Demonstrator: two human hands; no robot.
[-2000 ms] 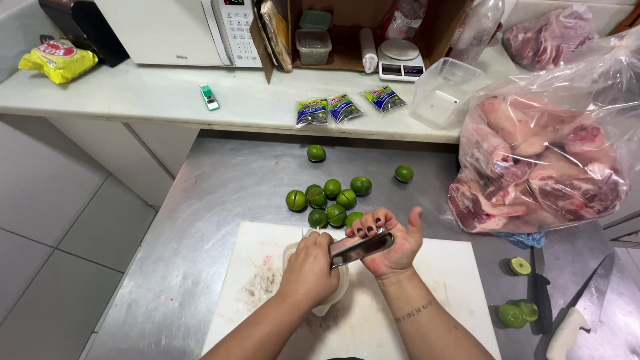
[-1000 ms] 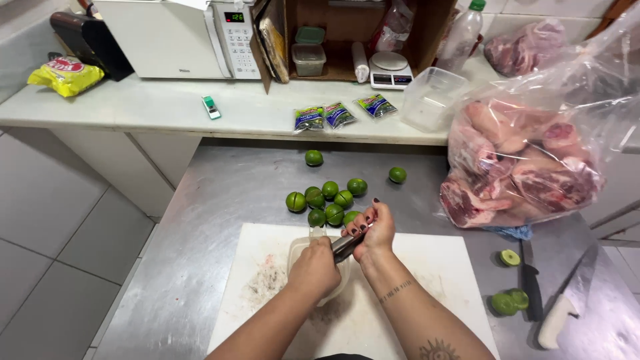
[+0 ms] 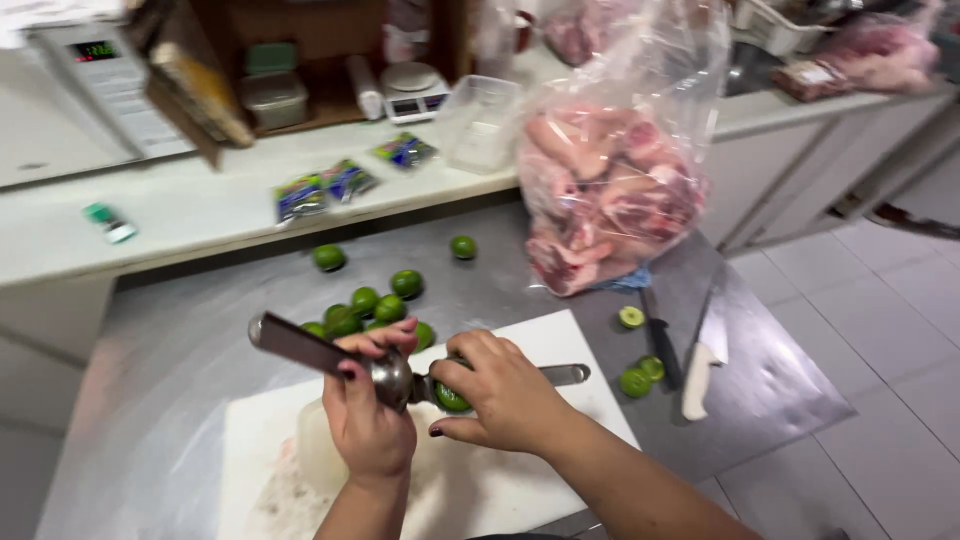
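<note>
A metal citrus squeezer (image 3: pixel 391 379) stands opened out above a white cutting board (image 3: pixel 540 499). My left hand (image 3: pixel 371 405) grips it beside its rounded cup, one handle slanting up to the left. My right hand (image 3: pixel 499 394) has its fingers around a lime half (image 3: pixel 452 396) at the squeezer's other cup; the second handle sticks out to the right behind that hand. Under my left hand is a translucent plastic container (image 3: pixel 319 442), partly hidden. Several green limes (image 3: pixel 364 301) lie just behind the board on the steel table.
Right of the board lie squeezed-looking lime halves (image 3: pixel 636 382), a cut lime (image 3: pixel 631 316), a black-handled knife (image 3: pixel 664 352) and a white-handled knife (image 3: pixel 699 375). A clear bag of raw meat (image 3: pixel 615 195) stands at the back. Seasoning packets (image 3: pixel 301 197) lie on the counter (image 3: pixel 172 210).
The squeezer, with its handles together one second ago, is now spread apart. My right hand has moved from its handles to the lime half. The view has swung right.
</note>
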